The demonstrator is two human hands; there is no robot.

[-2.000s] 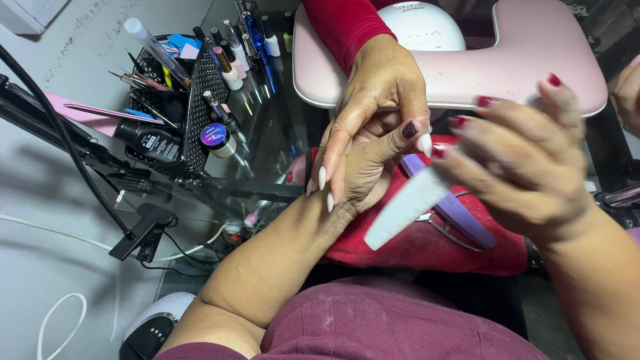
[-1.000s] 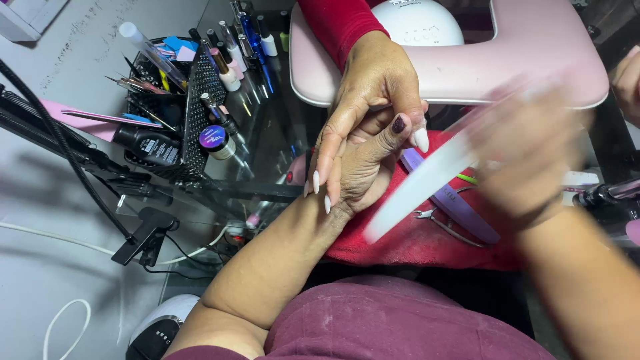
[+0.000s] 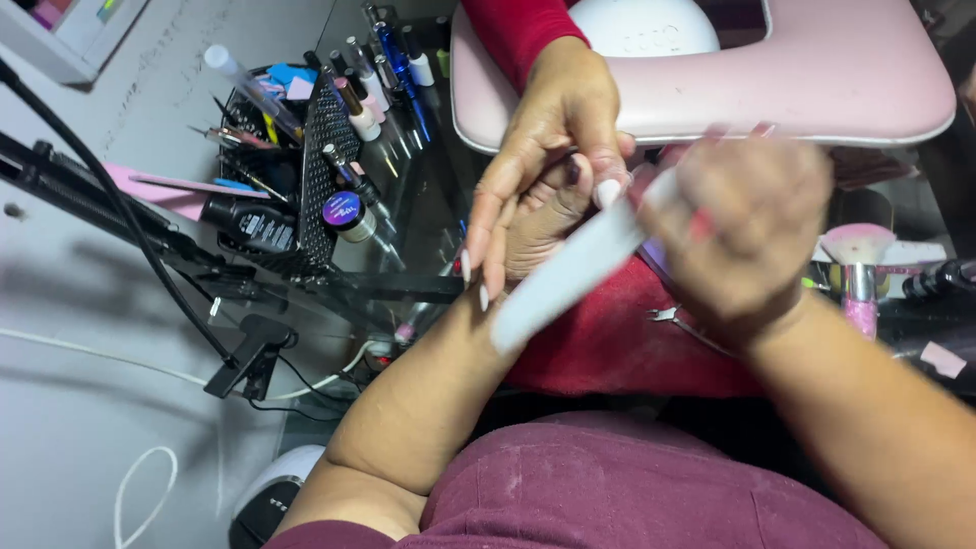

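With my left hand (image 3: 545, 221) I hold the fingers of another person's hand (image 3: 568, 99), which reaches in from a red sleeve and lies over my palm, its long white nails showing. My right hand (image 3: 740, 229), blurred, is closed on a white nail file (image 3: 572, 271), whose near end slants down past my left wrist. The file's upper part is close to the white thumbnail (image 3: 608, 193); whether they touch I cannot tell. Under my hands lies a red towel (image 3: 610, 358) with metal cuticle nippers (image 3: 665, 313) on it; a purple file is mostly hidden by my right hand.
A pink armrest (image 3: 823, 84) and a white nail lamp (image 3: 648, 27) stand beyond the hands. Left are a black mesh basket (image 3: 328, 137) of tools, nail polish bottles (image 3: 358, 110), a small jar (image 3: 348, 216) and a clamp (image 3: 252, 357). A pink brush (image 3: 859, 267) stands at the right.
My right hand and the file have moved back and forth near the other person's thumb. The pink brush now shows at the right. My left hand keeps its hold.
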